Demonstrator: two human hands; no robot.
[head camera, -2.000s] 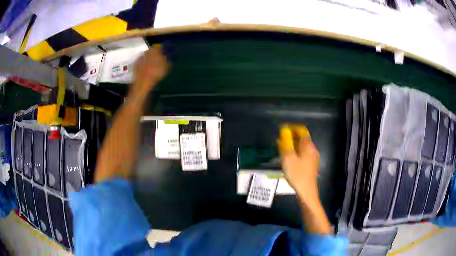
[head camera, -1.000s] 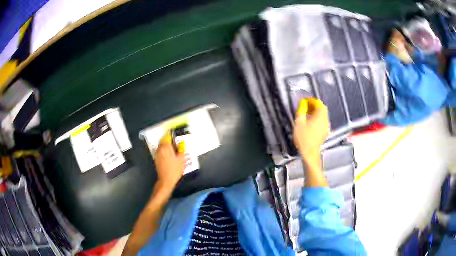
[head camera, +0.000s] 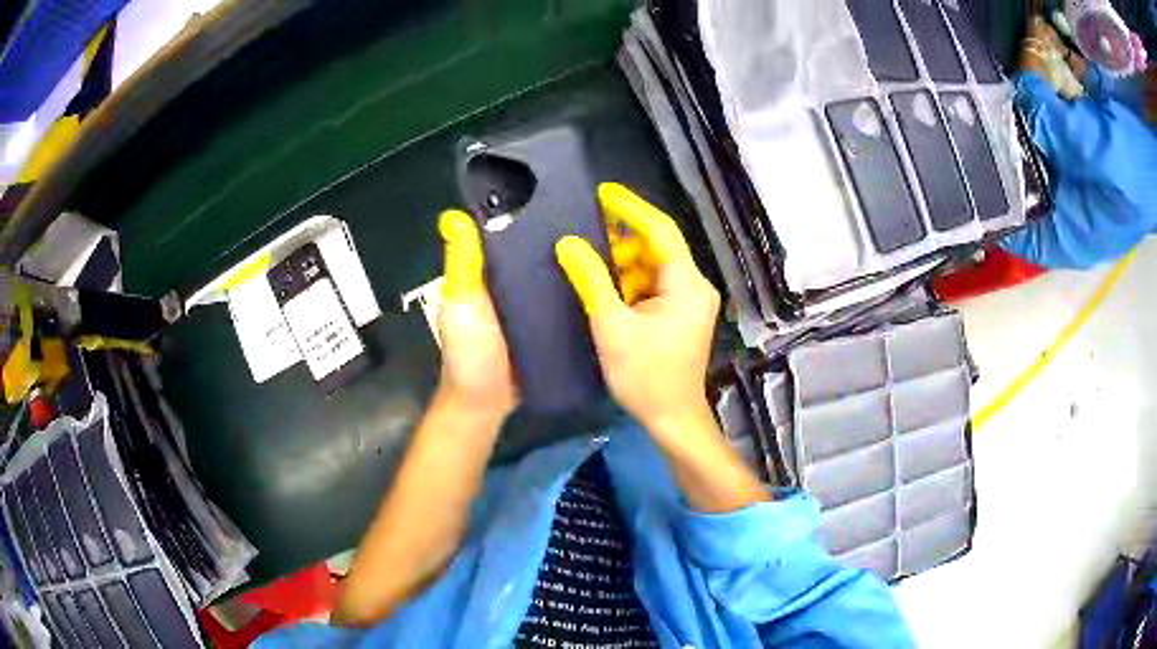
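Observation:
A dark smartphone or cover (head camera: 546, 292) with a camera area at its top end is held upright in front of me over the belt. My left hand (head camera: 472, 317) grips its left edge. My right hand (head camera: 641, 298) grips its right edge. Both hands wear yellow finger cots. Left of my hands, an open white phone box (head camera: 260, 340) lies with an open phone body (head camera: 320, 323) on it, bearing a white printed label. A second white box is mostly hidden behind my left hand.
The pocket tray stack (head camera: 780, 190) with dark covers stands at the right. Empty pocket trays (head camera: 882, 444) lie below it. Left-hand pocket trays (head camera: 83, 520) stand at the lower left, near a yellow clip (head camera: 32, 355). Another person's blue sleeve (head camera: 1085, 171) shows at upper right.
My right hand has come back from the right pocket tray, whose front left pocket now looks empty. My left hand has risen from the nearer box. Both hands now hold the dark piece.

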